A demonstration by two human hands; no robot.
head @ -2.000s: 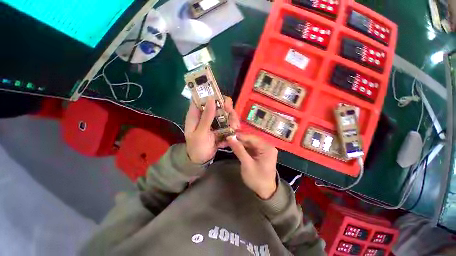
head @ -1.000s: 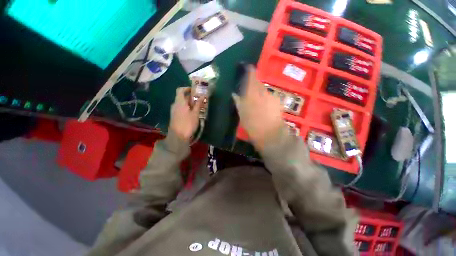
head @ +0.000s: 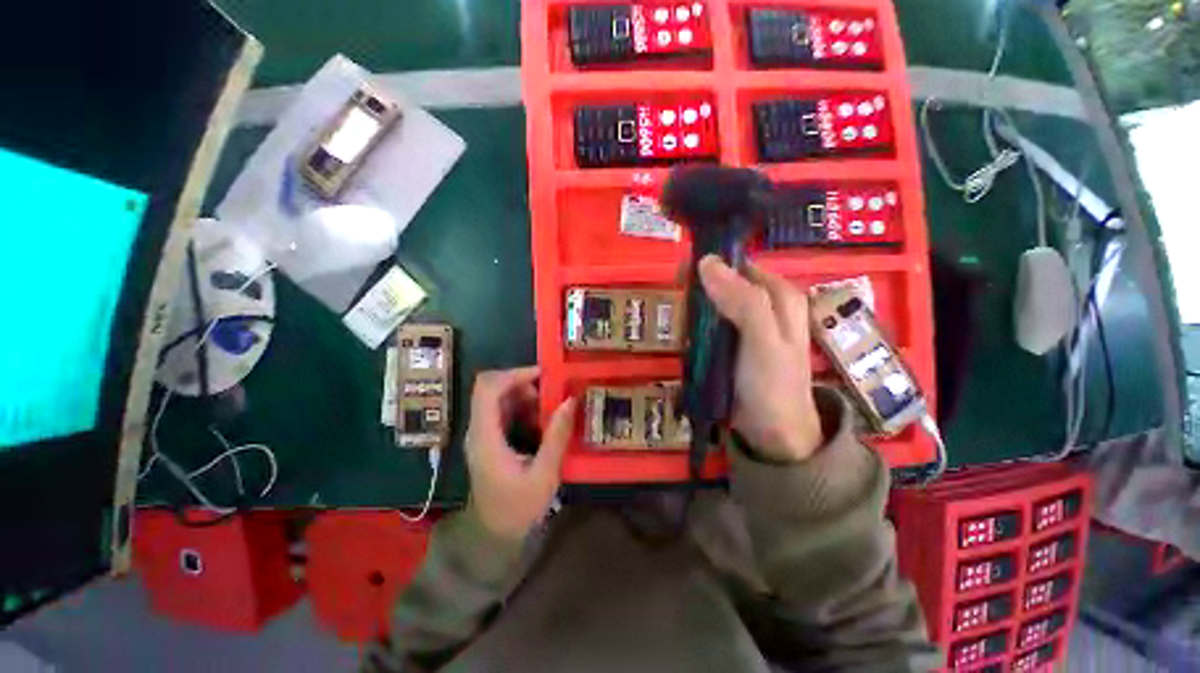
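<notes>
The red phone tray (head: pixel 550 250) holds black keypad phones face-up and gold phones back-up. My right hand (head: pixel 770 362) is shut on the black barcode scanner (head: pixel 717 316), upright across the tray, its head beside the white label (head: pixel 648 217) in a compartment. My left hand (head: pixel 513 454) is on the tray's lower left corner, thumb and fingers around the rim. A gold phone (head: pixel 423 384) with a white cable plugged in lies left of the tray. Another cabled gold phone (head: pixel 869 362) lies tilted over the tray's lower right. The scanner hides part of the lower gold phones.
A gold phone (head: pixel 350 142) lies on a white sheet (head: pixel 421 145), with a pale card (head: pixel 386 305) below. A patterned white device (head: pixel 217 316) and monitor (head: pixel 59 302) are left. A white mouse (head: pixel 1044 300) is right. Stacked red trays (head: pixel 921 552) and red stools (head: pixel 211 565) stand lower.
My left hand has let go of the cabled phone, now lying on the bench, and moved to the tray. My right hand now holds the scanner over the tray. The view has turned and shifted.
</notes>
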